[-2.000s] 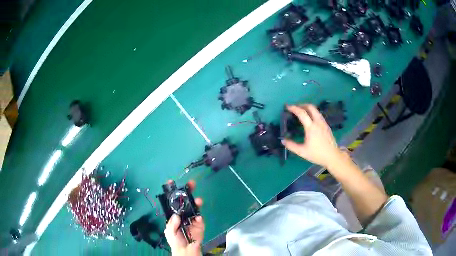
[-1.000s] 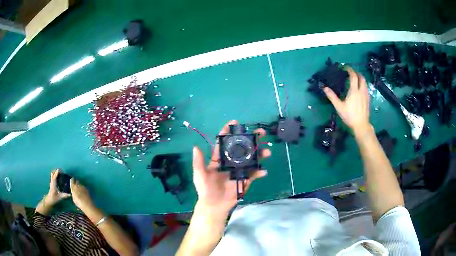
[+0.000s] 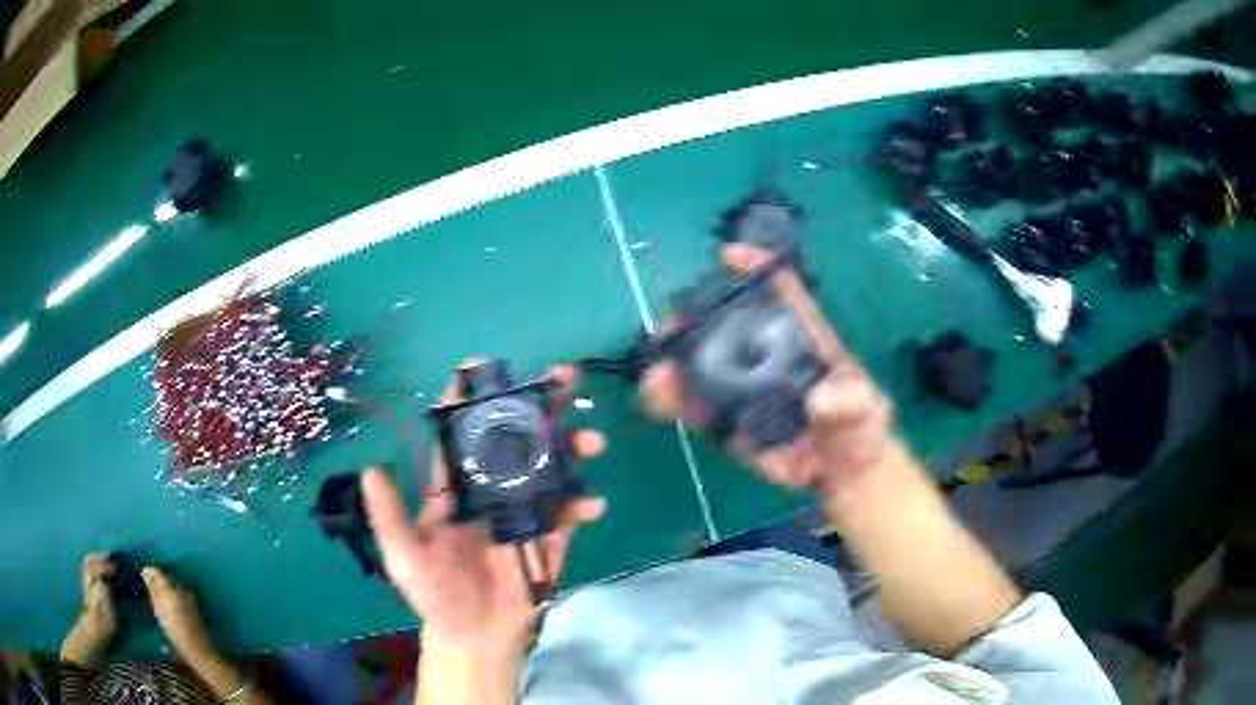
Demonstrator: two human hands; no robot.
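My left hand (image 3: 462,572) is palm up and holds a black module (image 3: 507,448) with a round ringed centre and a forked stem pointing towards me. A thin lead with a white tip shows beside it. My right hand (image 3: 840,427) holds a second black module (image 3: 751,355), blurred, with a round grey centre and a long dark prong. The two modules are apart. Another black module (image 3: 762,221) shows just beyond my right hand; whether they touch is unclear. An open black bracket (image 3: 347,521) lies left of my left hand.
A red heap of leads with white dots (image 3: 241,393) lies at left. A white-ended brush (image 3: 1040,296) lies by a cluster of black modules (image 3: 1088,172) at right. One module (image 3: 953,369) lies nearer. A neighbour's hands (image 3: 138,599) show lower left. A white-edged belt (image 3: 455,193) runs behind.
My right hand has moved left towards my left hand and now holds a module up, facing the camera. My left hand still holds its module. The view has shifted.
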